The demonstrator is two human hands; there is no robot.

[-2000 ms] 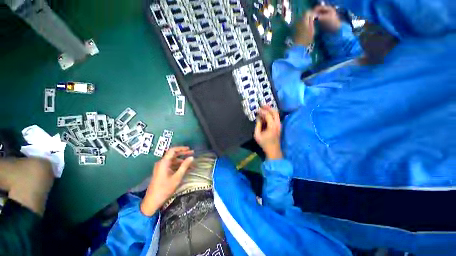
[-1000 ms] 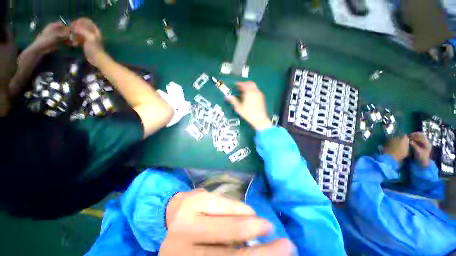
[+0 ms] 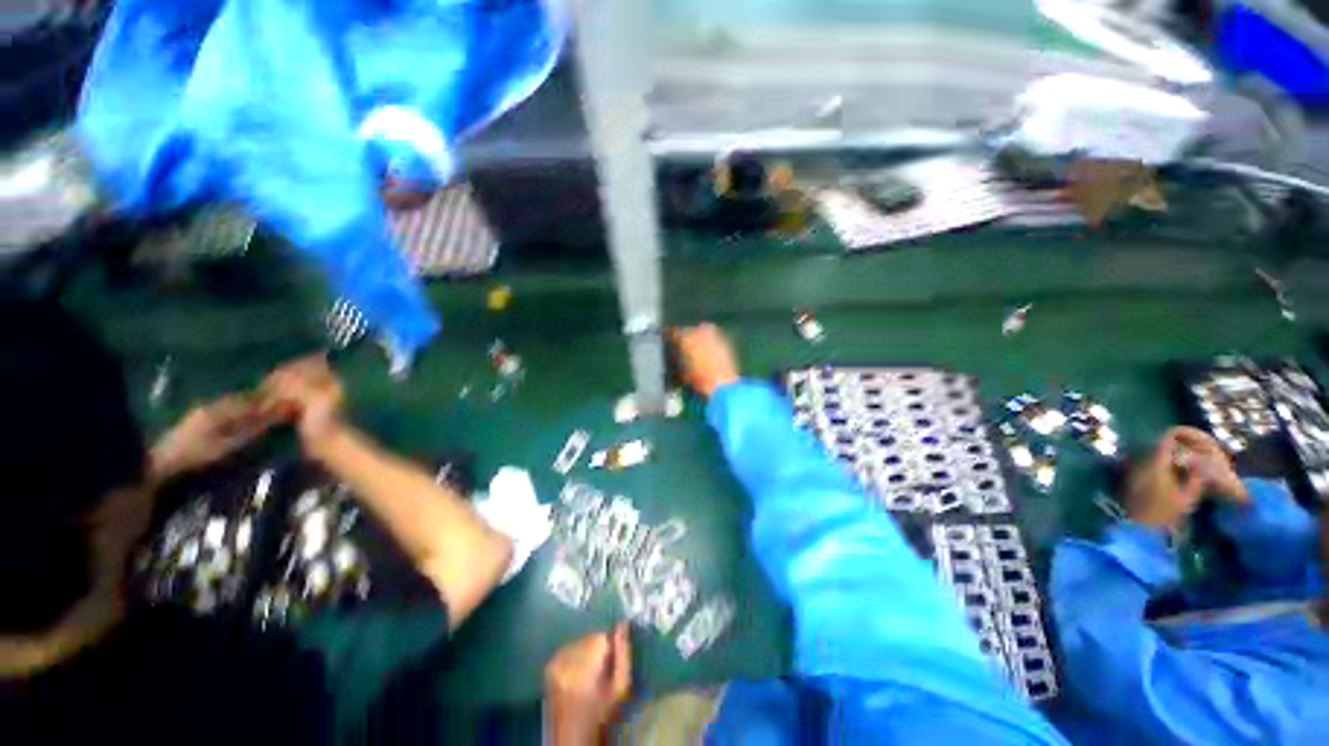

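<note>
My right hand [image 3: 710, 359] is stretched far forward beside the metal upright [image 3: 641, 328]; its fingertips are small and blurred, and I cannot tell if they hold anything. My left hand [image 3: 586, 682] is low, near the bench's front edge, with fingers curled and their inside hidden. A messy pile of silver faceplates [image 3: 620, 551] lies on the green mat between the hands. One small silver and brass component [image 3: 621, 455] lies behind the pile, near a single loose faceplate [image 3: 571, 450]. The black foam tray [image 3: 915, 536] with rows of plated units is right of my forearm.
A white crumpled piece [image 3: 513, 513] lies left of the pile. A person in dark clothing works at left by black parts trays [image 3: 248, 547]. Blue sleeves [image 3: 1130, 619] of another worker are at right, near loose components [image 3: 1057, 430]. Another blue-clad person stands across the bench.
My view has tilted up and shows more of the far side. My right hand has moved from beside the component to beside the upright. My left hand has dropped from close before the camera.
</note>
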